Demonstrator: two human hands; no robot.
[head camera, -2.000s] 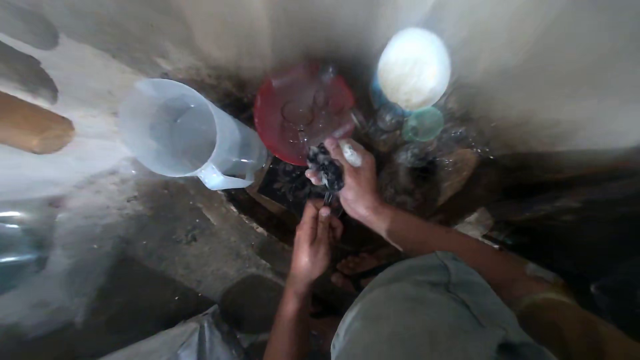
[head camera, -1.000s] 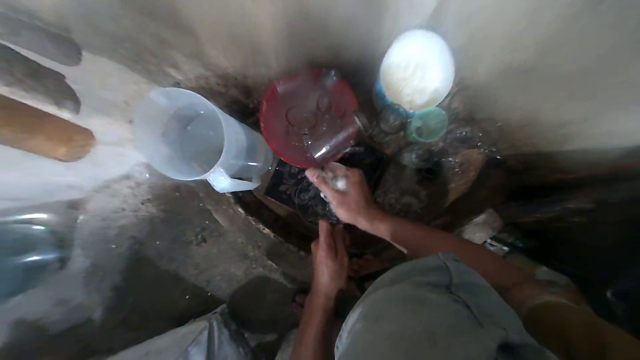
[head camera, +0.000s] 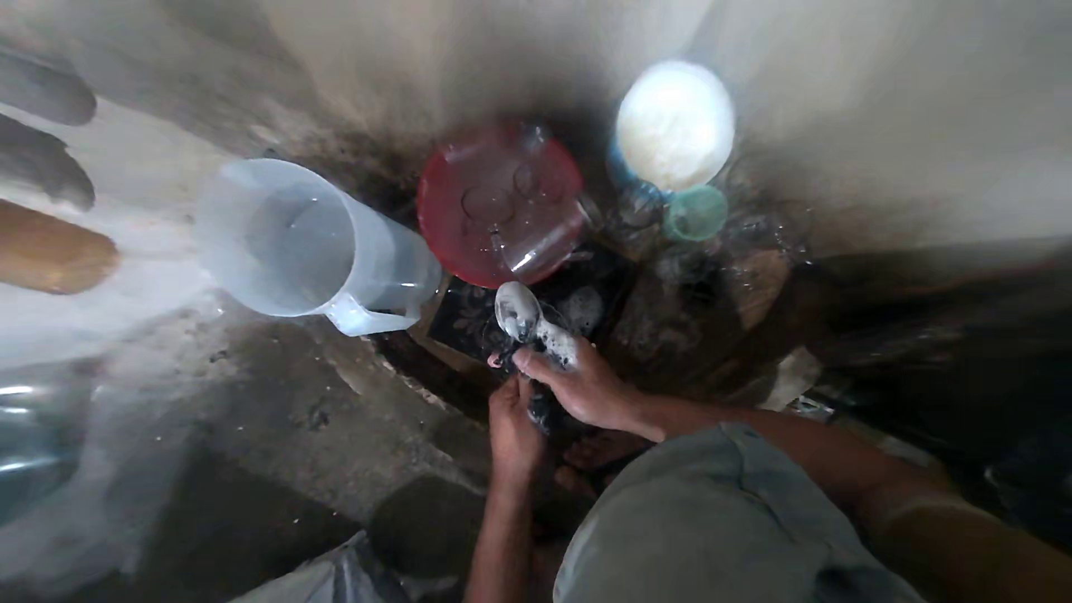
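Note:
My right hand (head camera: 586, 389), with suds on its fingers, closes around dark, soapy scrubbing material (head camera: 544, 410) and the handle of a metal spoon. The spoon's foamy bowl (head camera: 517, 310) points up toward the red basin. Just below, my left hand (head camera: 515, 419) has its fingers closed at the lower end of the spoon and scrubber; its exact grip is partly hidden. Beyond my hands, the red plastic basin (head camera: 435, 243) contains clear glasses in water. A dark patterned slab (head camera: 465, 322) with foam on it lies under the spoon.
A large translucent plastic jug (head camera: 389, 260) stands left of the basin, handle toward me. At the right are a container with a whitish top (head camera: 677, 126), a small green cup (head camera: 697, 213) and clear glassware (head camera: 754, 230). A wall rises behind; my foot (head camera: 599, 452) is below my hands.
The spoon's foamy bowl now shows above my hands; the earlier frames do not show it clearly. The dark scrubber was more visible in my right hand two seconds ago.

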